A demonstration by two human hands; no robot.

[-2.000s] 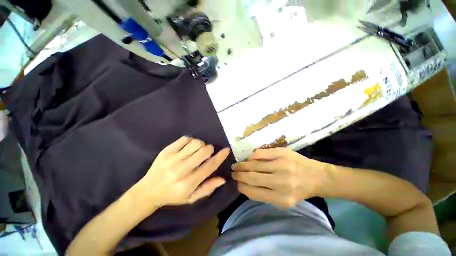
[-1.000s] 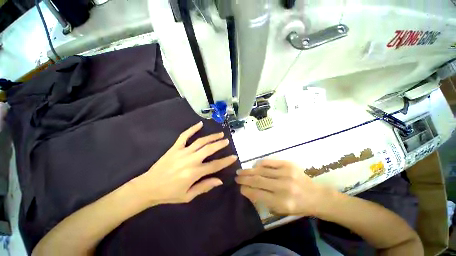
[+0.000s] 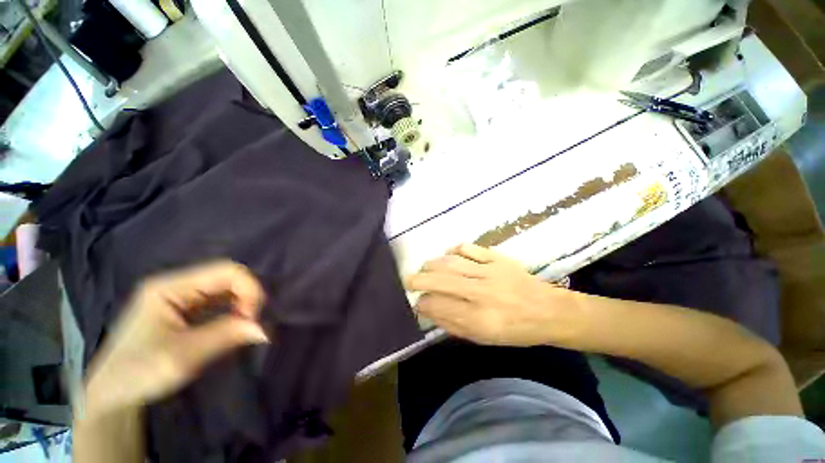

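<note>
A dark plum-black garment (image 3: 298,208) covers the left of the table, with its right edge running from the presser foot (image 3: 389,163) towards me. Its near part is creased and bunched. My left hand (image 3: 181,330) is blurred over the near left part, fingers curled; whether it grips cloth cannot be told. My right hand (image 3: 479,294) lies at the garment's right edge, its fingertips together on the edge. A blue fitting (image 3: 325,122) and a dark knob with a pale ridged end (image 3: 407,131) show beside the presser foot.
The cream machine head (image 3: 289,63) stands over the work. Dark-handled snips (image 3: 669,108) lie by a recessed parts tray (image 3: 733,127) at the right. A crinkly clear bag (image 3: 507,90) lies right of the needle. A cardboard box (image 3: 787,235) and dark cloth (image 3: 687,253) are below right.
My left hand has left its flat position near the edge, moving left and towards me, and its fingers have curled. The garment's near part is now bunched. My right hand stays near the edge.
</note>
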